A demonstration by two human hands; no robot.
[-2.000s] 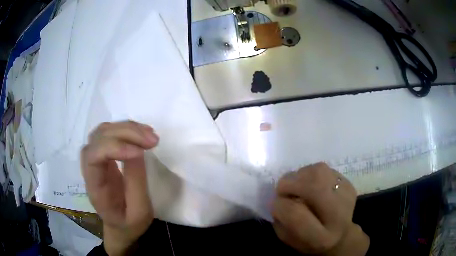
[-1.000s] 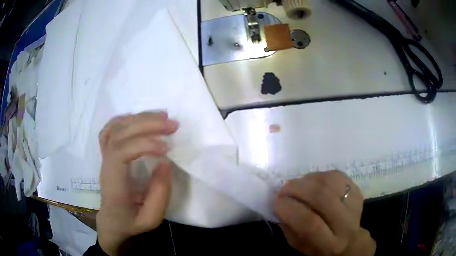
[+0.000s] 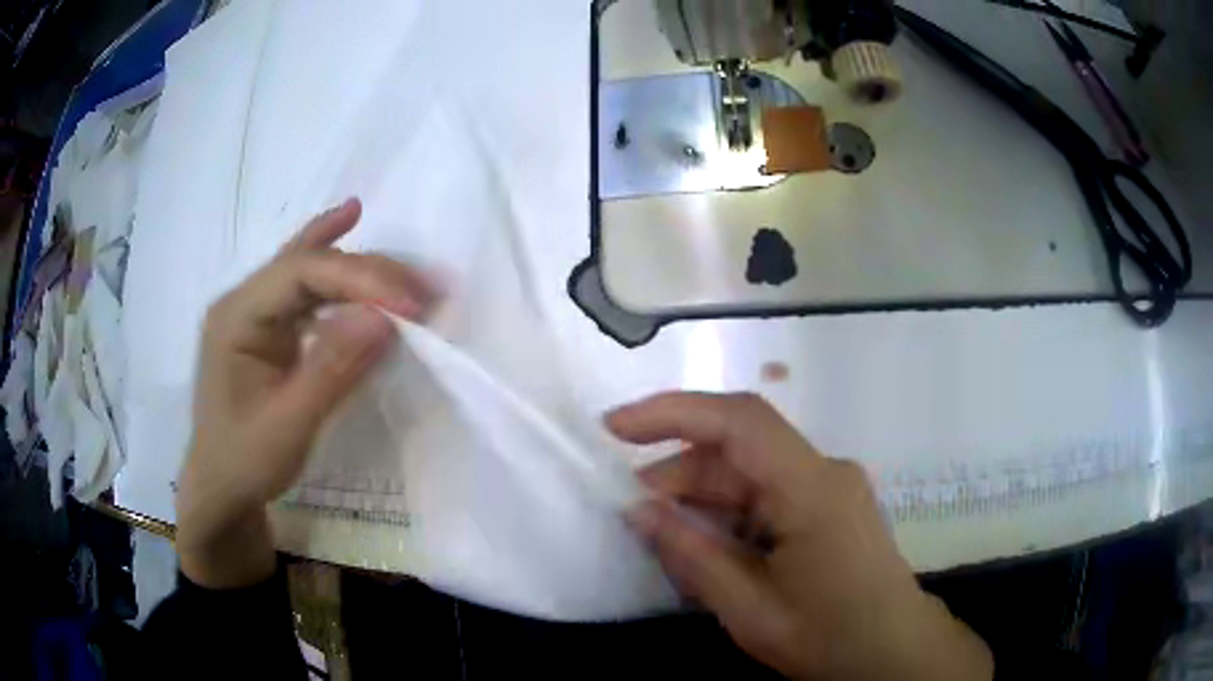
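Observation:
A thin white fabric piece (image 3: 492,532) lies over the near table edge in front of me, its far part flat on the table. My left hand (image 3: 299,359) pinches one end of a narrow folded edge (image 3: 499,406) between thumb and fingers. My right hand (image 3: 772,532) pinches the other end of the fold, lower and to the right. The fold runs slanting between both hands, raised a little. The fingertips are slightly blurred.
The presser foot (image 3: 736,120) stands over the needle plate (image 3: 665,133), beside an orange-brown block (image 3: 796,138) and a round metal disc (image 3: 851,148). Black shears (image 3: 1131,226) and a pink slim tool (image 3: 1111,107) lie right. White panels (image 3: 200,200) and fabric scraps (image 3: 80,359) are left.
The view has shifted, so the machine sits further right. My left hand has closed on the fabric edge, and the strip is now a narrow fold. My right hand has turned, with its fingers pointing left.

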